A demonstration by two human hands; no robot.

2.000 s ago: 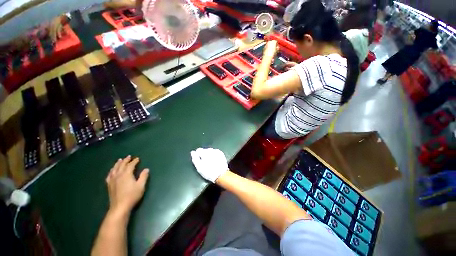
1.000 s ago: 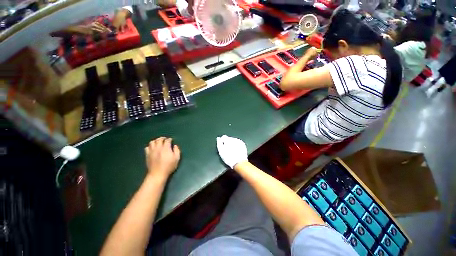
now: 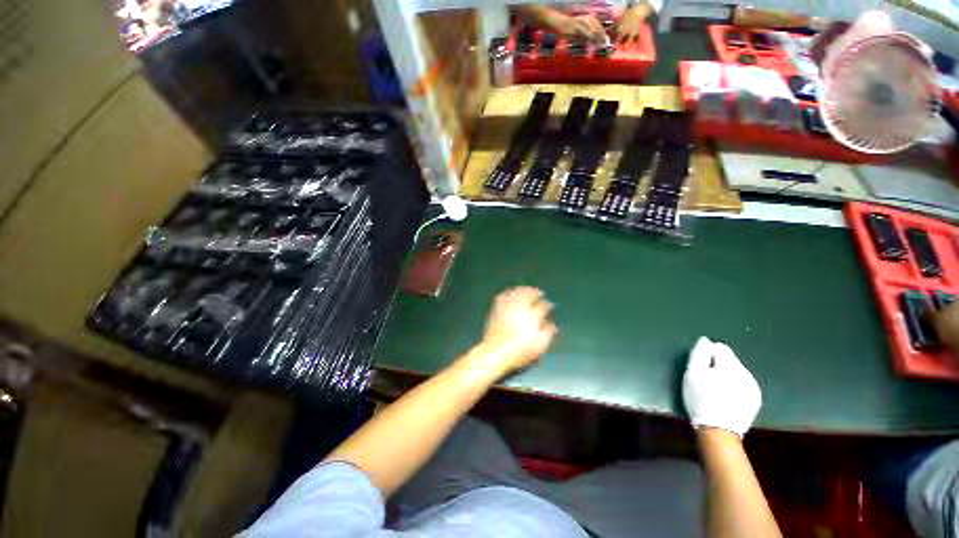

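My bare left hand (image 3: 519, 326) rests on the green mat (image 3: 620, 284) with its fingers curled, and I see nothing in it. My right hand (image 3: 720, 387) wears a white glove and rests near the mat's front edge, its fingers drawn together with nothing visible in them. Beyond my hands, several opened flip phones (image 3: 580, 158) lie in a clear tray (image 3: 673, 232) on a yellow-brown cardboard sheet (image 3: 715, 194). A brown phone (image 3: 429, 263) lies flat at the mat's left end, beside a white round plug (image 3: 454, 207) with a cable.
A tall stack of glossy black trays (image 3: 242, 252) stands left of the bench. A red plastic tray (image 3: 894, 284) with dark phones is at the right, with a person's hand at its edge. A pink-white fan (image 3: 881, 92) is at upper right. Hands work over another red tray (image 3: 568, 65) behind.
The view has swung left, so the black tray stack now shows and the carton of teal phones is gone. My left hand's fingers look more curled; both hands remain on the mat.
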